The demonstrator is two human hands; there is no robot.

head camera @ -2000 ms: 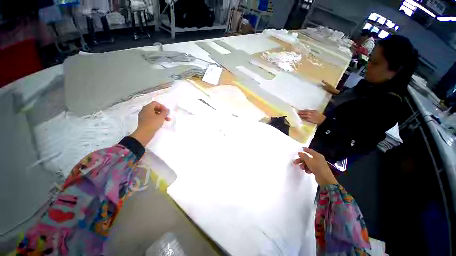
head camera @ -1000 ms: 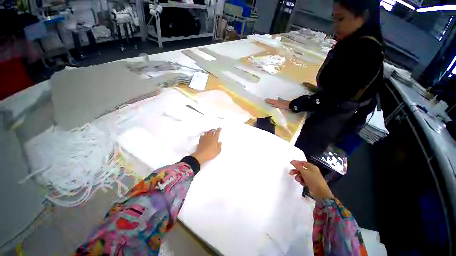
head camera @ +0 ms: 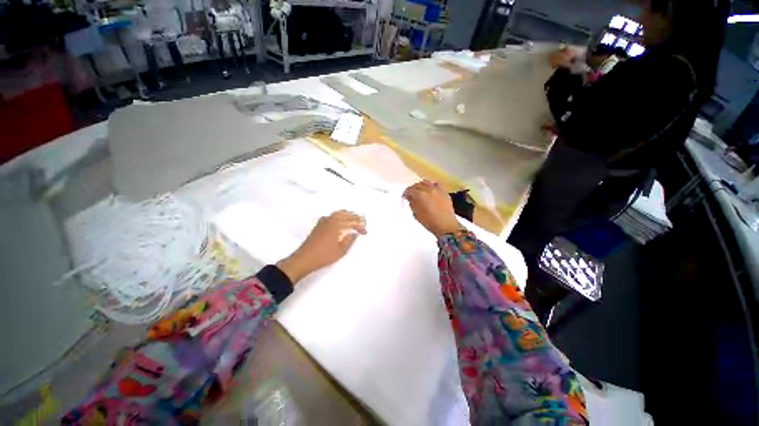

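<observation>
A bright white cut panel or stack of panels (head camera: 374,308) lies flat in front of me, reaching the table's near edge. My left hand (head camera: 331,237) rests on its left part with the fingers bent. My right hand (head camera: 431,205) is at its far edge, fingers bent down on the fabric. Glare hides the fabric's edges, so I cannot tell whether either hand pinches it. A tangled heap of narrow white strips (head camera: 141,254) lies to the left of the panel.
A stack of grey-beige panels (head camera: 179,141) is at the far left, with a white card (head camera: 347,128) beside it. Yellow tape (head camera: 453,190) runs past the far edge. A person in black (head camera: 632,108) stands at the right, by a large grey-beige sheet (head camera: 491,100).
My right hand has moved from the panel's right edge to its far edge. My left hand stays on the panel. The other person has raised a grey-beige sheet over the far table.
</observation>
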